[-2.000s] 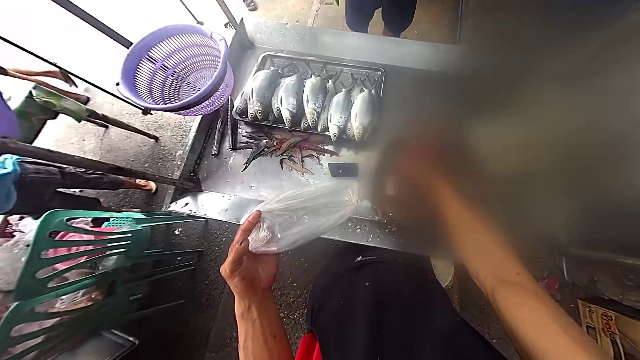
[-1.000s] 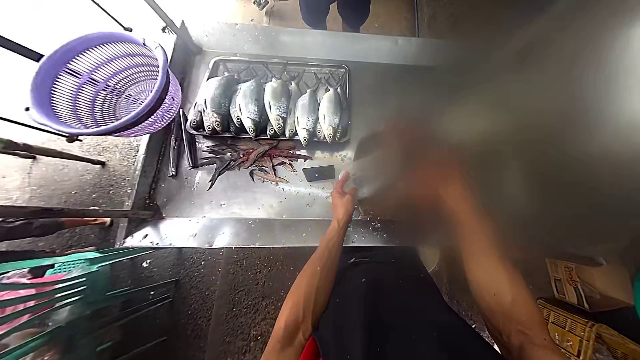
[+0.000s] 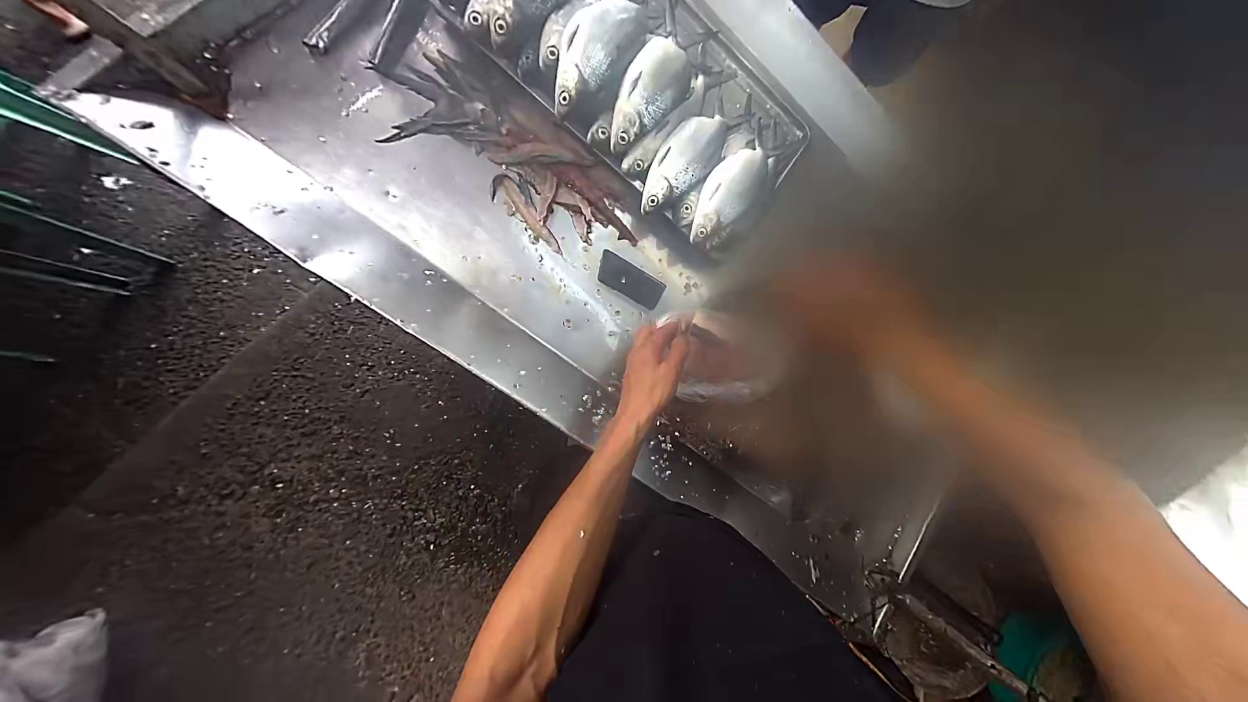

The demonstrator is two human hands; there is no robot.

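My left hand (image 3: pixel 653 369) pinches the edge of a clear plastic bag (image 3: pixel 726 390) over the metal table. Reddish pieces, probably fish, show in or behind the bag. My right hand (image 3: pixel 843 297) is at the bag's far right, badly blurred by a smear on the view, so its fingers and anything in them cannot be made out. A small dark rectangular block (image 3: pixel 632 280) lies just beyond my left hand. Whole silvery fish (image 3: pixel 687 161) lie in rows on a metal tray (image 3: pixel 801 146). Beside the tray is a heap of cut fins and dark strips of fish (image 3: pixel 546 161).
The metal table's raised edge (image 3: pixel 429 327) runs diagonally before me. Dark bars (image 3: pixel 395 34) lie at its upper left. A green plastic chair (image 3: pixel 68 122) stands at the left, a whitish bag (image 3: pixel 58 658) on the ground. Part of a person (image 3: pixel 892 39) shows beyond the table.
The view has turned and come closer to the table. The bag hung from my left hand two seconds ago; that hand has since moved right, and reddish pieces now show at the bag.
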